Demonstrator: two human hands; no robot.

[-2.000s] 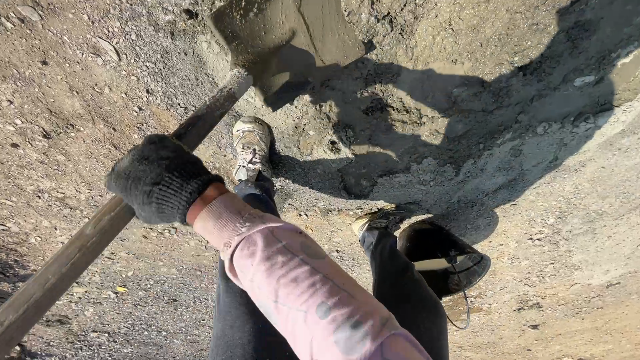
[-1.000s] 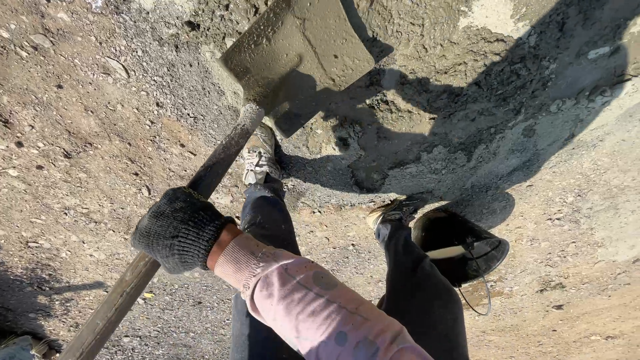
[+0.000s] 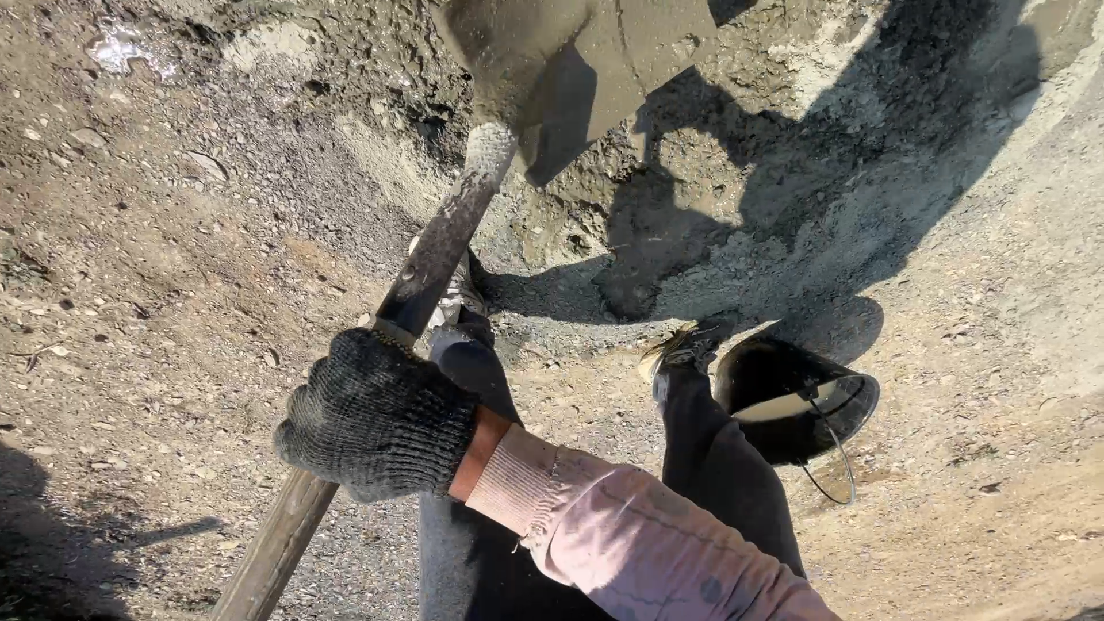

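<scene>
My right hand point(image 3: 375, 414), in a dark knitted glove below a pink sleeve, is closed around the wooden shaft of a shovel point(image 3: 440, 241). The shaft runs from the lower left edge up to the metal blade point(image 3: 604, 69) at the top, whose surface is coated in wet grey material. Below and around the blade lies a wet grey mix like mortar or concrete point(image 3: 690, 185), partly in shadow. My left hand is out of view, and so is the far end of the shaft.
A black bucket point(image 3: 750, 379) with a wire handle and cloudy liquid stands beside my right foot point(image 3: 677, 349). My left shoe point(image 3: 457, 297) is partly behind the shaft. Gravelly ground spreads at the left, and a small shiny puddle point(image 3: 121, 47) lies at the upper left.
My right hand and the shovel have moved rightward in view, and the shaft now stands steeper and crosses in front of my left shoe. The hand has kept its hold on the shaft.
</scene>
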